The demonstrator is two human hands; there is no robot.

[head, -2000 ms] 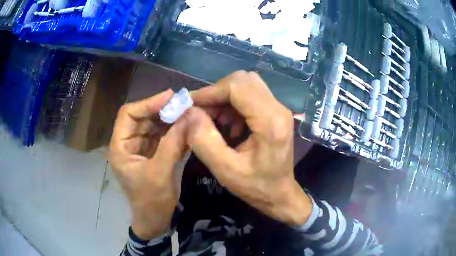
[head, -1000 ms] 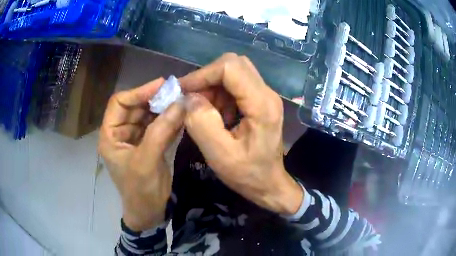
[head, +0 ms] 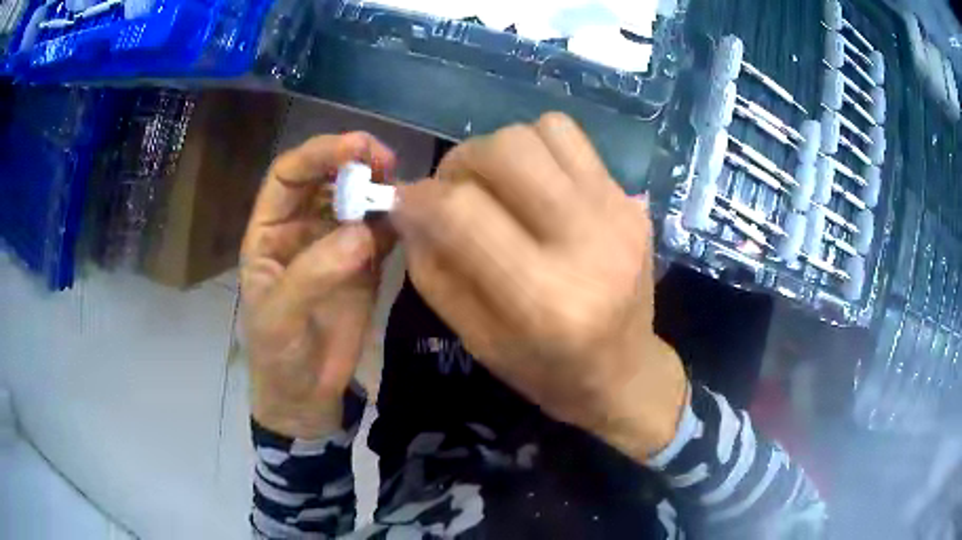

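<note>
A small white piece [head: 353, 193] with a short narrow stem pointing right is held between my two hands. My left hand [head: 306, 248] pinches its wider white end between thumb and fingers. My right hand [head: 538, 274] has its fingertips closed at the end of the stem, and its back is turned to the camera. The rest of the piece, if any, is hidden in the right hand's fingers. Both hands are bare and in front of the bench edge, above my dark clothing.
A clear parts tray [head: 680, 227] with ladder-like rows of white bars is at right. Another clear pocket tray [head: 916, 348] is beyond it. A shallow tray of flat white pieces [head: 601, 26] is at the back. A blue tray [head: 158, 47] is far left, above a brown box [head: 216, 195].
The crinkled translucent-looking piece has turned and now shows as a white end with a stem. My right hand has rolled over, its back now showing.
</note>
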